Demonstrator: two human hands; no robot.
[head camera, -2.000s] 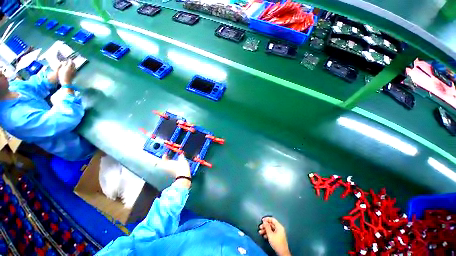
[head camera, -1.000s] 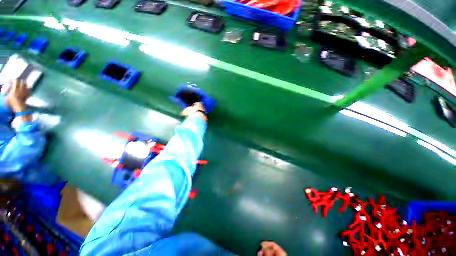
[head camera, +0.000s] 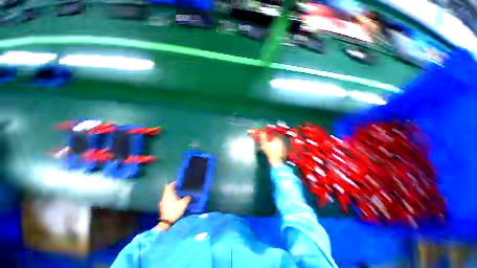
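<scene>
A blue handheld device (head camera: 196, 175) with a dark screen lies upright in front of me at the bench's near side. My left hand (head camera: 173, 203) grips its lower left edge, thumb on its face. My right hand (head camera: 272, 147) reaches to the left end of the heap of red spring clamps (head camera: 334, 167); its fingers are at a clamp, but blur hides whether they have closed on it. Two clamped units (head camera: 123, 149) stand side by side at left, red clamps on their long sides.
A large blue crate (head camera: 457, 172) lies at right with clamps spilling from it. Blue devices (head camera: 51, 76) lie at far left. Dark housings and parts lie along the back behind a green rail (head camera: 209, 55). An open cardboard box (head camera: 34, 225) is below the bench at left.
The view has swung right. My left hand has brought a blue device from the back row to the near side. My right hand has moved out to the clamp heap.
</scene>
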